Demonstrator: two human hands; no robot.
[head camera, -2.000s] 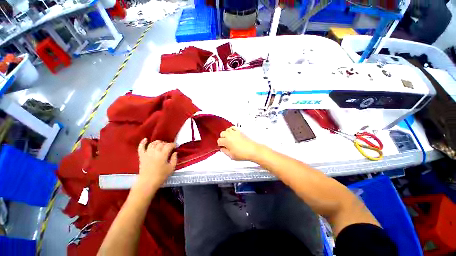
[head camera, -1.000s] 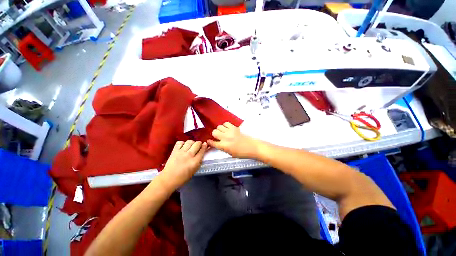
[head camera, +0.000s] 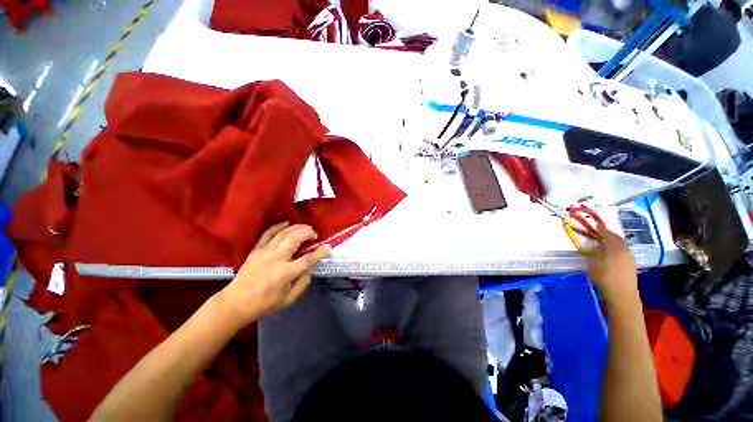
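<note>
The dark red garment panel (head camera: 190, 165) lies over the left of the table and hangs down its front edge. A white patch (head camera: 314, 181) shows in its fold, and a thin pale line runs along its right lower edge. My left hand (head camera: 281, 264) pinches that edge near the table's front. My right hand (head camera: 609, 255) is at the handles of the red and yellow scissors (head camera: 583, 227), fingers partly around them; the scissors lie on the table with blades pointing left. The sewing machine (head camera: 528, 140) stands behind, its needle area left of the brown flat rectangle (head camera: 482, 183).
Red cut pieces (head camera: 264, 16) with white striped rolls lie behind. The ruler-marked front edge (head camera: 371, 268) runs below my hands. A blue bin (head camera: 570, 346) with scraps is below right. Dark brown cloth (head camera: 706, 216) lies at the far right.
My right hand has left the cloth and moved right to the scissors. My left hand stays on the cloth's edge. The view has shifted, and the red cloth's right corner now lies uncovered.
</note>
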